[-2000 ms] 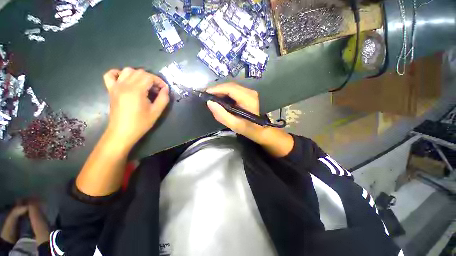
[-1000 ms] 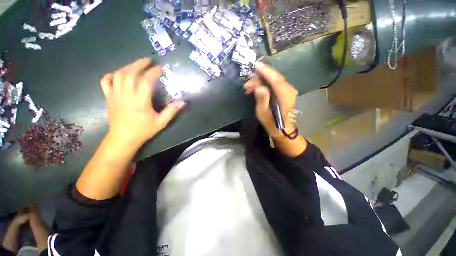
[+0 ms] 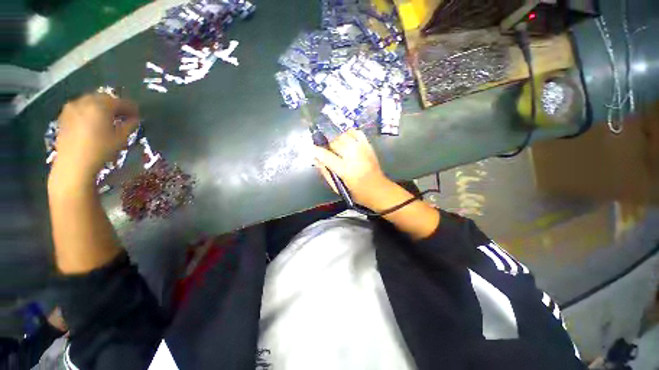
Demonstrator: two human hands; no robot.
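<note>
My left hand (image 3: 90, 134) is blurred over the heap of white parts (image 3: 150, 153) at the left; its fingertips are unclear, and I cannot tell whether it holds anything. My right hand (image 3: 355, 165) is closed around the black soldering iron (image 3: 319, 136), whose tip points away from me beside the central heap of blue-and-white circuit boards (image 3: 354, 83). A small board (image 3: 283, 157) lies flat in the glare, left of my right hand. A low pile of dark red components (image 3: 157, 191) lies near the bench's front edge.
White strips (image 3: 191, 63) and a blue cluster (image 3: 202, 20) lie at the far left. A brown box of grey bits (image 3: 466, 69), a round tip cleaner (image 3: 553, 99) and a dark unit with a red light (image 3: 545, 16) stand at the right. Pale cord (image 3: 616, 87) hangs beyond.
My left hand has left the small board and moved left to the white parts. My right hand has turned the iron tip away from me. The view has shifted left.
</note>
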